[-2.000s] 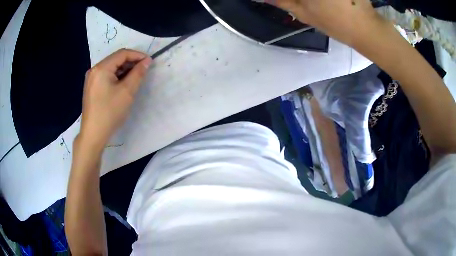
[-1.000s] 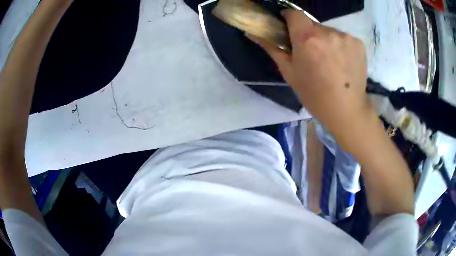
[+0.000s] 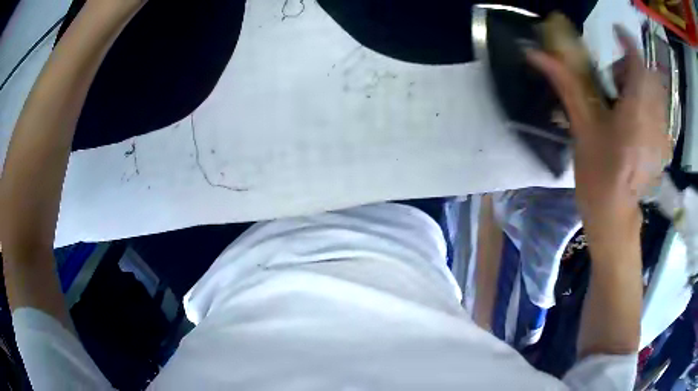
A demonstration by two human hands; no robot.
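The steam iron [image 3: 528,99] stands at the right of the white cover [image 3: 329,137], its dark plate and silver rim blurred, its pale wooden handle [image 3: 570,53] on top. My right hand [image 3: 624,134] is blurred at the rear of the handle, thumb and fingers spread apart on either side, not closed round it. My left hand is cut off by the top edge; only the forearm shows at left. One black panel [image 3: 168,69] with a curved edge lies at upper left. Another black panel [image 3: 413,30] lies at the top centre, reaching behind the iron.
A red-rimmed tray [image 3: 673,19] is at the top right corner, near a metal-edged stand [image 3: 675,84]. The pale wrapped hose [image 3: 681,202] trails at the right. Striped and white clothing [image 3: 536,237] hangs below the near edge. Thin dark pen-like lines mark the cover.
The iron and my right hand have moved right, and the fingers have spread from the handle. My left hand earlier pinched a narrow strip over the cover; it has since left through the top edge.
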